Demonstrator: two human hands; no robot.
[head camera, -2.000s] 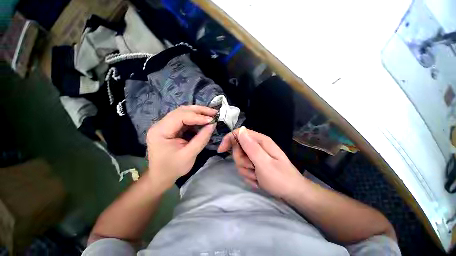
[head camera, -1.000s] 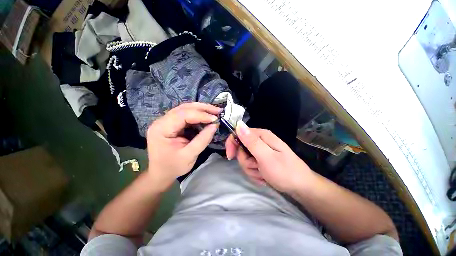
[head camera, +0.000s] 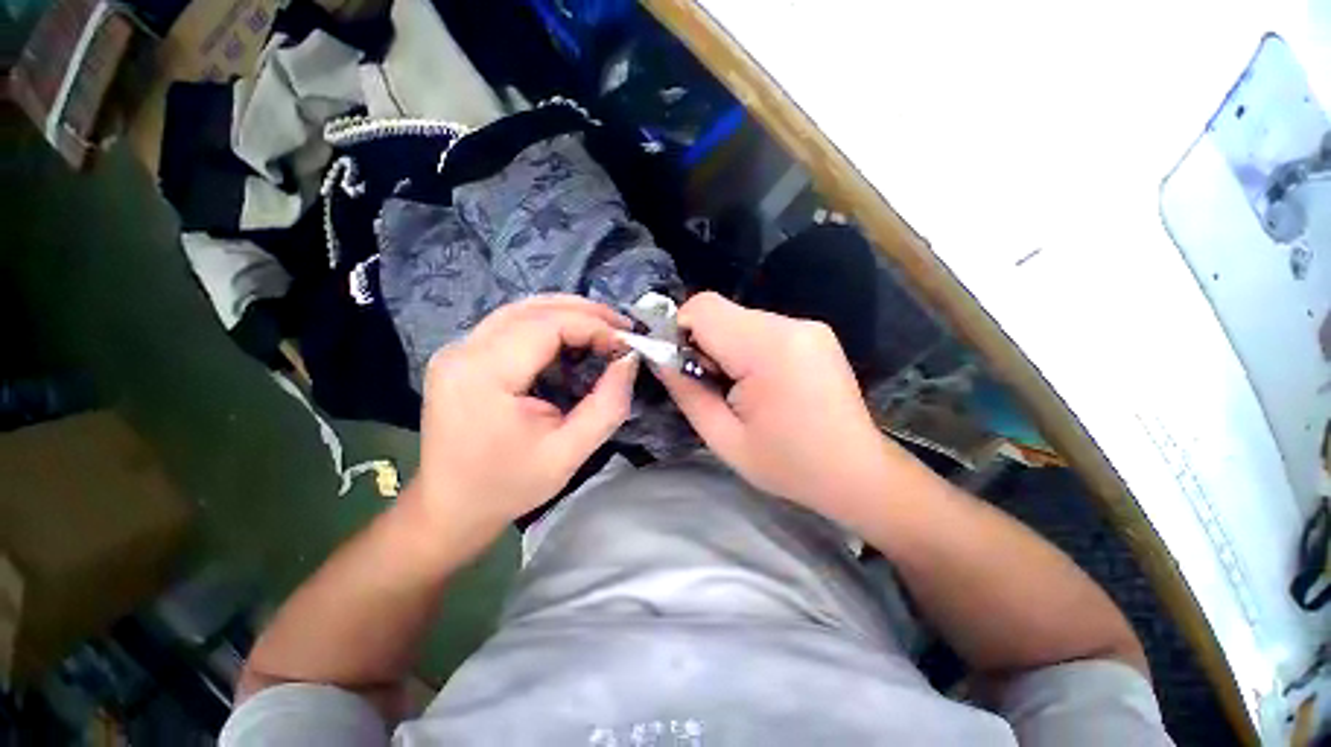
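The grey patterned garment (head camera: 533, 219) lies over my lap and the heap in front of me. A small white piece (head camera: 654, 347) shows at its near end, between my fingertips. My left hand (head camera: 511, 394) pinches the near end from the left with thumb and forefinger. My right hand (head camera: 774, 394) is closed around a small dark tool (head camera: 692, 366), possibly thread snips, mostly hidden by the fingers. The fingertips of both hands nearly meet at the white piece.
Black and cream garments (head camera: 299, 124) with twisted cord lie in a heap at the upper left. The white wood-edged table (head camera: 1007, 161) curves along my right side, with black looped handles (head camera: 1315, 562) at its far right. A cardboard box (head camera: 95, 511) is at the left.
My right hand has moved slightly up and turned, its fingers now closed over the dark tool near the white piece. The white piece is less visible. My left hand has hardly moved.
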